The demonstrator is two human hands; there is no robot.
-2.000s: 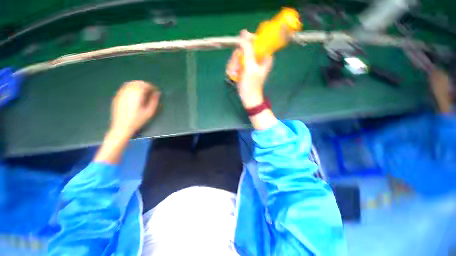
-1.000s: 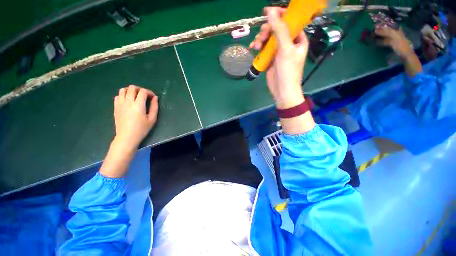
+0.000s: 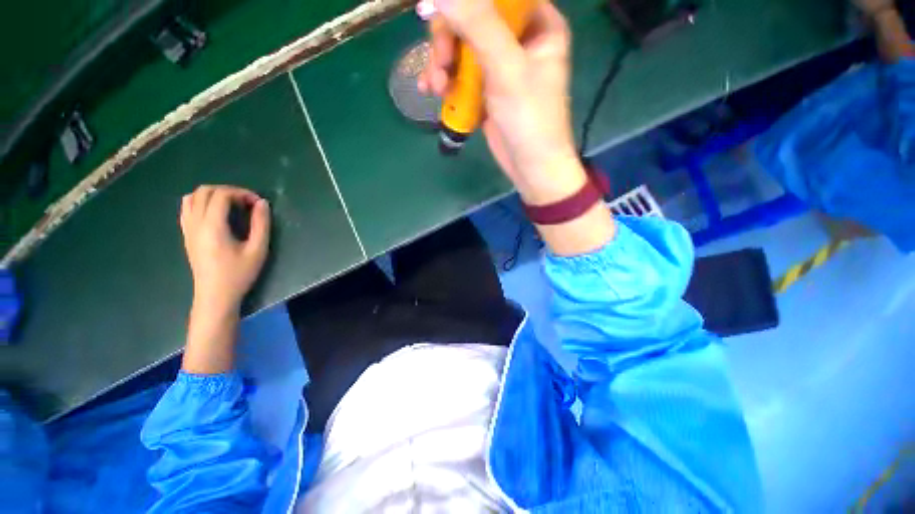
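My right hand [image 3: 517, 95] is closed around the yellow-orange electric screwdriver [image 3: 467, 98], whose dark nose points down and left over the bench mat. The tool's rear end is cut off by the top edge. The round grey screw tray [image 3: 410, 85] lies just left of the tool, partly hidden by my fingers. My left hand [image 3: 223, 241] rests on the green bench mat with its fingers curled and the thumb a little apart from them. No object shows in it.
A ledge with worn whitish tape [image 3: 226, 87] divides the bench mat [image 3: 331, 191] from the green belt. Phone assemblies [image 3: 179, 40] lie on the belt. A black cord [image 3: 602, 95] runs right of my right hand. Another person's blue sleeve [image 3: 848, 151] is at the right.
The view has shifted and turned. My right hand still holds the screwdriver, its nose now below the tray. My left hand remains on the mat. The small white oval is mostly out of view.
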